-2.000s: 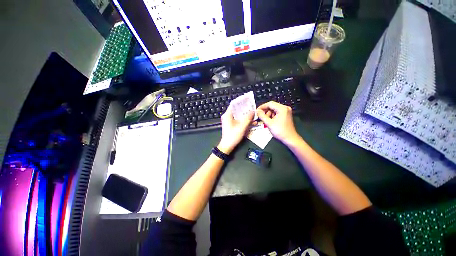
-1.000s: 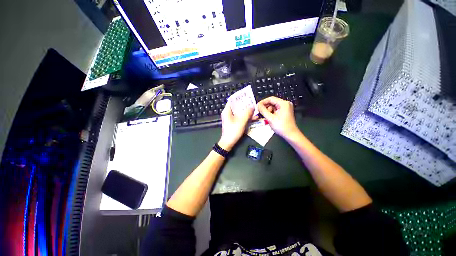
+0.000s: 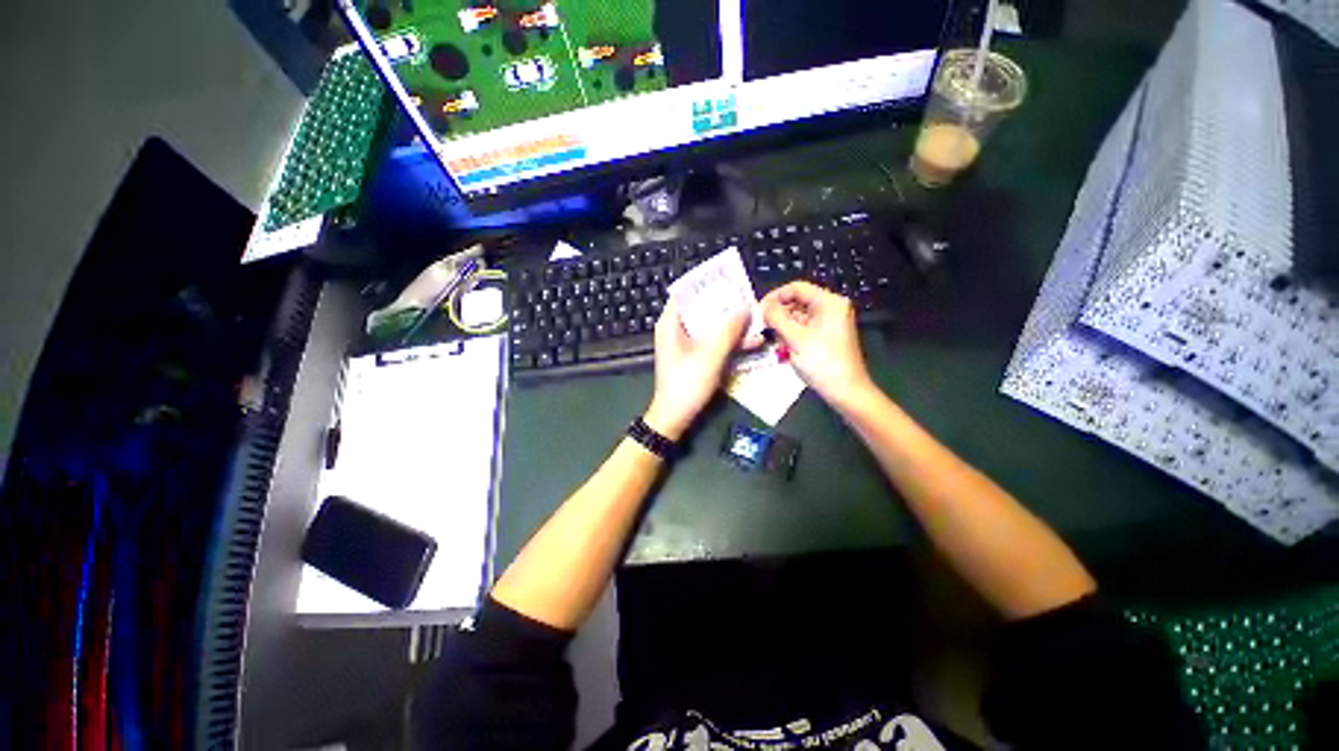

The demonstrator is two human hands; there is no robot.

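A small white sticker sheet with faint reddish marks is held up over the keyboard. My left hand is closed on its lower part. My right hand is right beside it, with thumb and fingertips pinched at the sheet's right edge; whether something small is between them cannot be told. A small red spot shows under the right fingers. A white paper slip lies angled on the desk just below the hands. A small black device with a blue-white display lies below the slip.
The black keyboard is behind the hands, below the monitor. A mouse and drink cup are right of it. Stacked white panels stand at right. A clipboard with a phone lies left.
The monitor image has changed from a white view to a magnified green board. The red-blue machine light at left has dimmed. Both hands stay nearly in place, with slight finger movement of the right.
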